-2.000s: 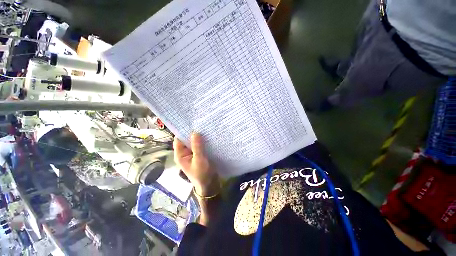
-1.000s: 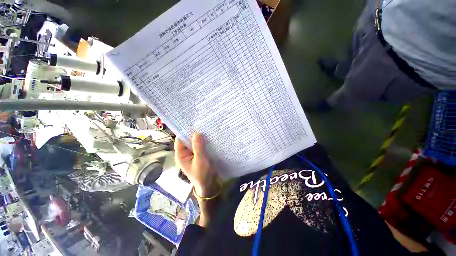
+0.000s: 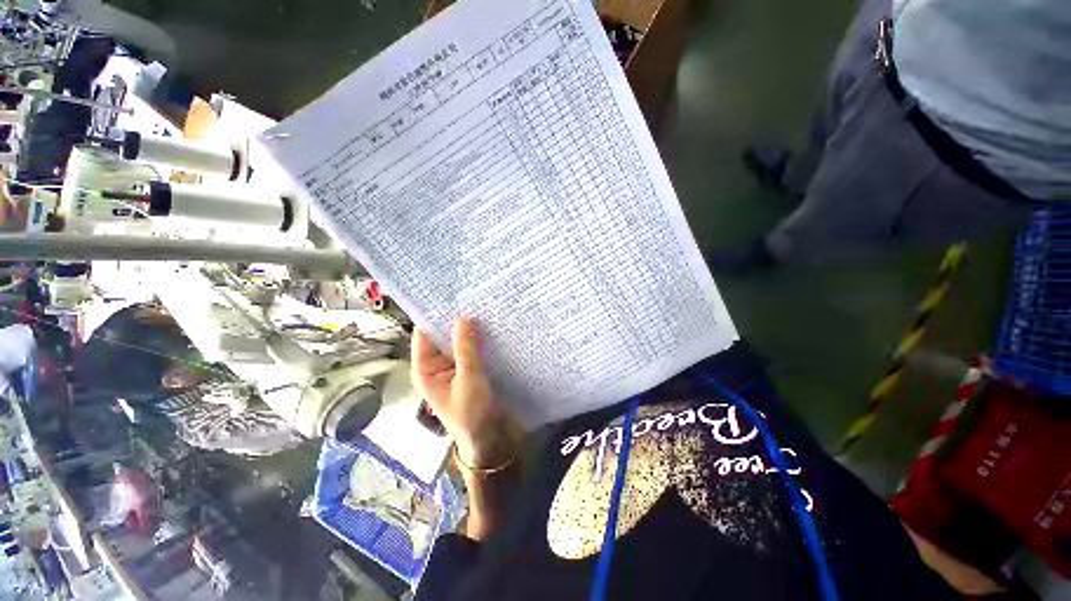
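Note:
My left hand grips a large white printed form at its lower left edge, with the thumb on top and the other fingers partly hidden. The form is held up tilted in front of my dark shirt. Its face shows a dense grid and small print, too small to read. There seem to be several sheets together. My right hand is not in view; only a bit of bare right arm shows at the lower right.
A sewing machine and white thread cones stand at left. A blue basket holds pale cloth. A person in grey trousers stands at upper right. Blue crate, red crate and yellow-black floor tape are at right.
The form has shifted slightly, its upper left corner a little right and down. The grip of my left hand looks the same. The person at upper right has moved slightly.

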